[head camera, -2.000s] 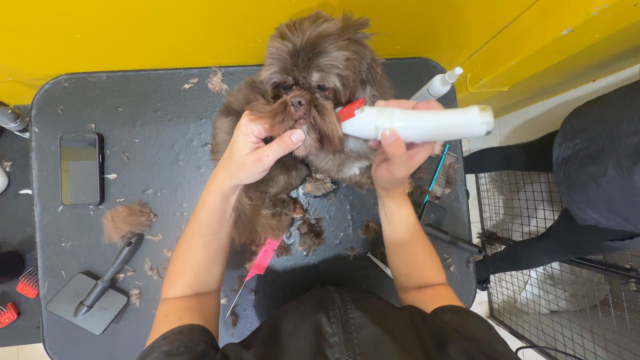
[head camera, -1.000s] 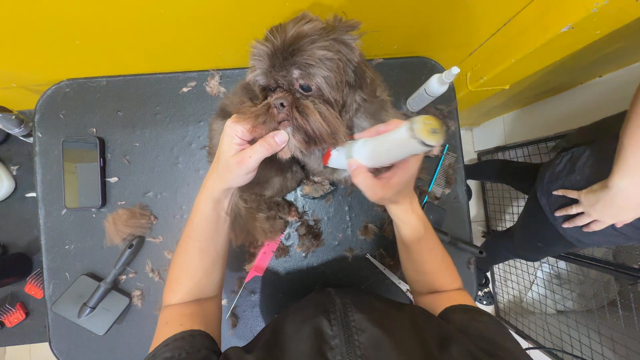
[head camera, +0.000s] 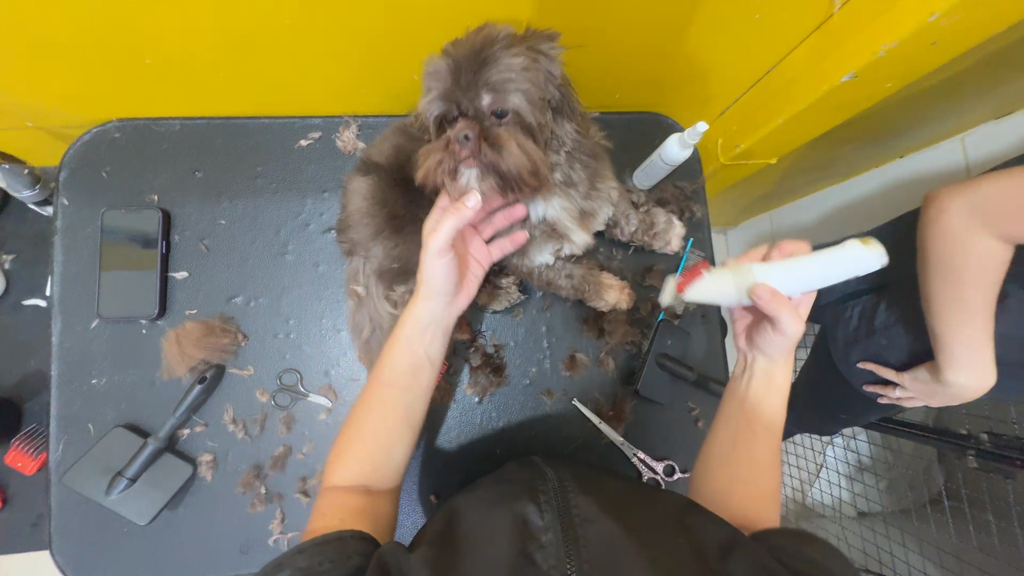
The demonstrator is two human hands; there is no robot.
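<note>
A brown long-haired dog (head camera: pixel 552 136) lies on the black grooming table (head camera: pixel 264 160), its head raised. Under its chin is my left hand (head camera: pixel 460 252), palm up with the fingers apart, the fingertips at the beard. Off to the right, away from the dog, my right hand (head camera: pixel 772 304) is closed around a white cordless clipper (head camera: pixel 792 274) with a red part near its head, which points left. Beneath the clipper's head, a comb with a blue spine (head camera: pixel 686 254) lies on the table. Loose tufts of cut hair (head camera: pixel 486 368) are scattered in front of the dog.
Scissors (head camera: pixel 620 440), small scissors (head camera: pixel 298 390), slicker brushes (head camera: pixel 164 440), a smartphone (head camera: pixel 130 264) and a white spray bottle (head camera: pixel 669 157) rest on the table. A yellow wall (head camera: pixel 280 56) stands behind. At the right is another person's arm (head camera: pixel 960 296), near a wire cage (head camera: pixel 864 480).
My right hand has drawn the clipper away from the dog's face to the right. My left hand has opened from its hold at the muzzle and now lies below the chin.
</note>
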